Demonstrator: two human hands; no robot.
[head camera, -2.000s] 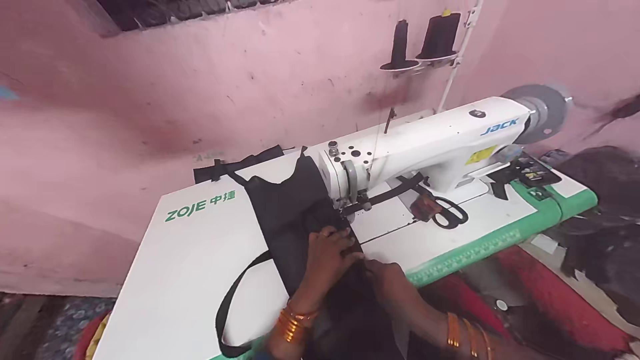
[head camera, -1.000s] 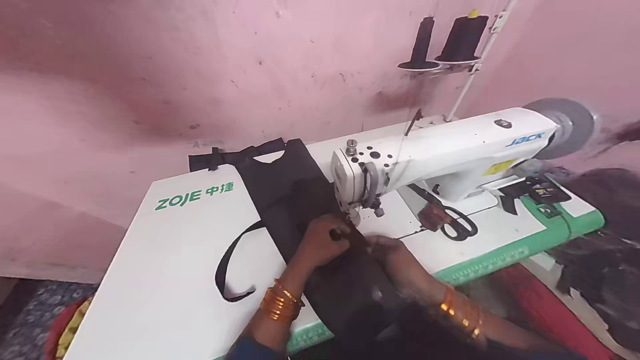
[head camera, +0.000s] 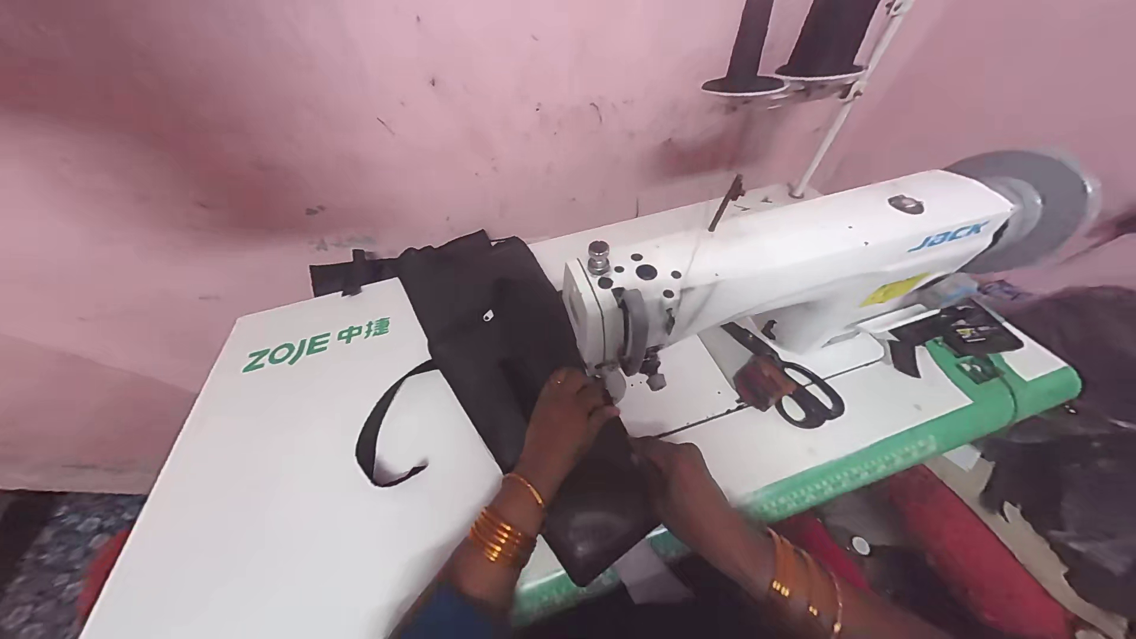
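A long piece of black fabric (head camera: 497, 355) lies under the head of a white Jack sewing machine (head camera: 799, 257), running from the table's back edge to its front. My left hand (head camera: 568, 417) presses on the fabric with bent fingers, just in front of the presser foot area, which is mostly hidden. My right hand (head camera: 679, 470) pinches the fabric's right edge nearer the front. A narrow black strap (head camera: 368, 435) curls out from the fabric's left side onto the white tabletop (head camera: 293, 470).
Black-handled scissors (head camera: 808, 399) lie right of the needle area, beside a small brownish item (head camera: 761, 382). Black thread cones (head camera: 830, 35) stand on a rack behind. A small black box (head camera: 976, 328) sits at the right. Dark cloth (head camera: 1065, 444) is heaped beyond the table's right end.
The black fabric now lies flatter and extends farther toward the table's back edge than two seconds ago. Both hands remain on it near the needle. The view has moved closer.
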